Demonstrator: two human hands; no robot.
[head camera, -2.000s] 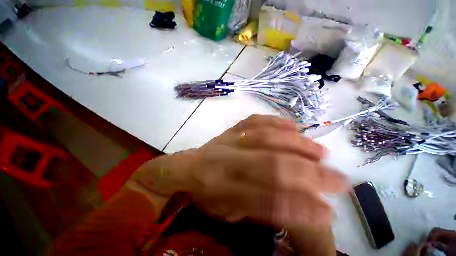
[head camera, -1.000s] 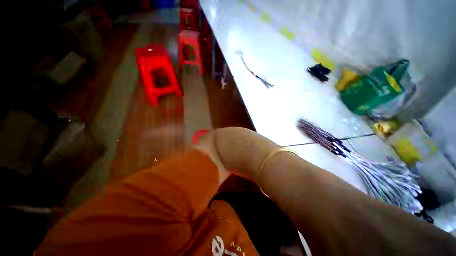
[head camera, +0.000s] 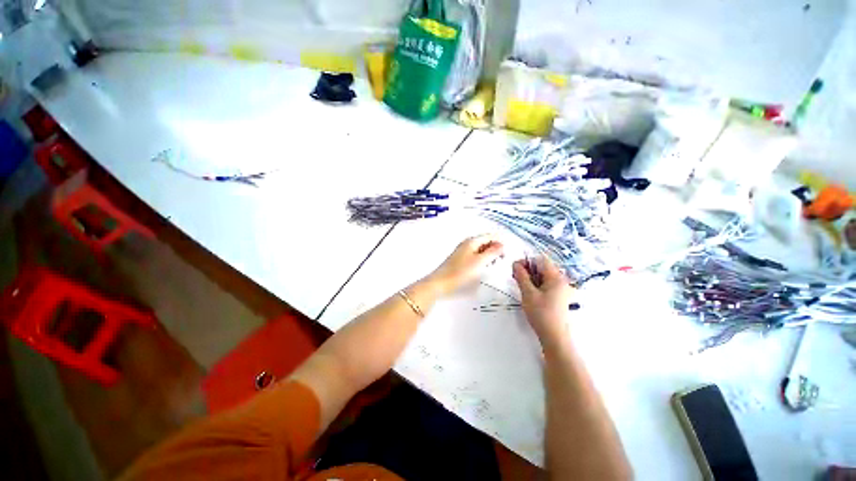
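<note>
My left hand (head camera: 462, 267) is in front of the cable bundle, its fingertips pinched together; whether they hold a wire is too small to tell. My right hand (head camera: 542, 289) is just right of it, fingers curled in, with dark thin wire ends at the fingertips. Thin dark wires (head camera: 499, 307) stick out left of my right hand and a small dark piece (head camera: 574, 306) shows on its right. The main bundle of white cables (head camera: 549, 199) lies behind the hands, dark reddish wire ends to the left. The hands do not touch each other.
A second cable bundle (head camera: 737, 293) lies at right, with a black phone (head camera: 713, 434) in front of it. A lone thin cable (head camera: 211, 177) lies far left. A green bag (head camera: 422, 68) and a black item (head camera: 333, 87) stand behind. Red stools (head camera: 70, 319) are at left.
The view has swung back from the left floor side to the bench. My arm, which crossed the view close up, has moved away, and both hands are now together over the tabletop.
</note>
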